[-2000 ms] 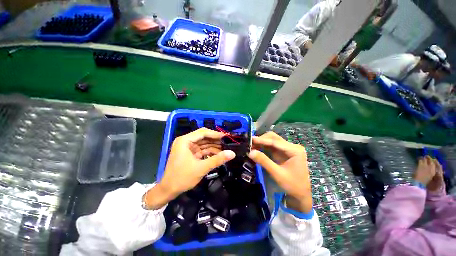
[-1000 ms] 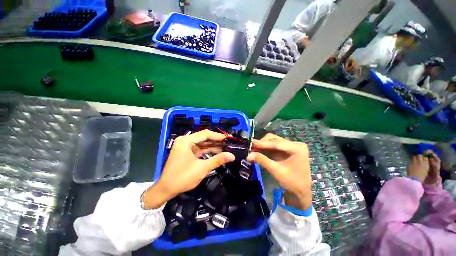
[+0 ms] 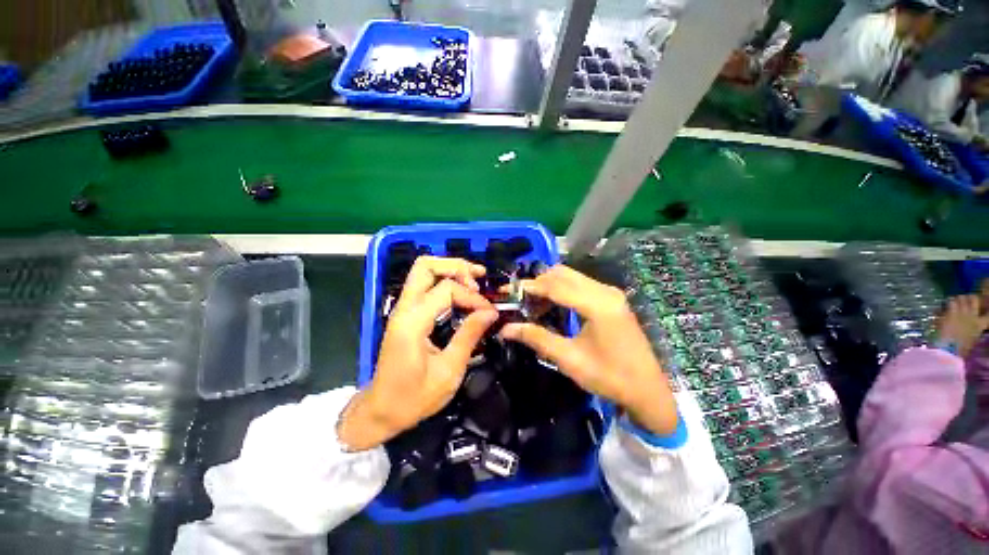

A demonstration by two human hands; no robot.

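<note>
My left hand (image 3: 428,341) and my right hand (image 3: 591,341) meet over the blue bin (image 3: 374,293). Between their fingertips they hold a small black housing (image 3: 502,318), largely hidden by the fingers. A thin green circuit board (image 3: 518,291) stands edge-on at my right fingertips, with a bit of red wire beside it. Whether the board sits inside the housing cannot be told. Many loose black housings (image 3: 488,401) lie in the bin below, some with silver-white faces. A light blue band is on my right wrist.
A clear plastic box (image 3: 252,331) and clear blister trays (image 3: 103,379) lie left of the bin. A blister tray of green boards (image 3: 737,379) lies right. Beyond run the green conveyor (image 3: 380,179) with small units and a grey post (image 3: 651,119). A person's pink sleeve (image 3: 911,434) is at right.
The view has shifted. Both hands have drawn closer together around the housing, and the board and red wire show less. The units on the belt have moved left.
</note>
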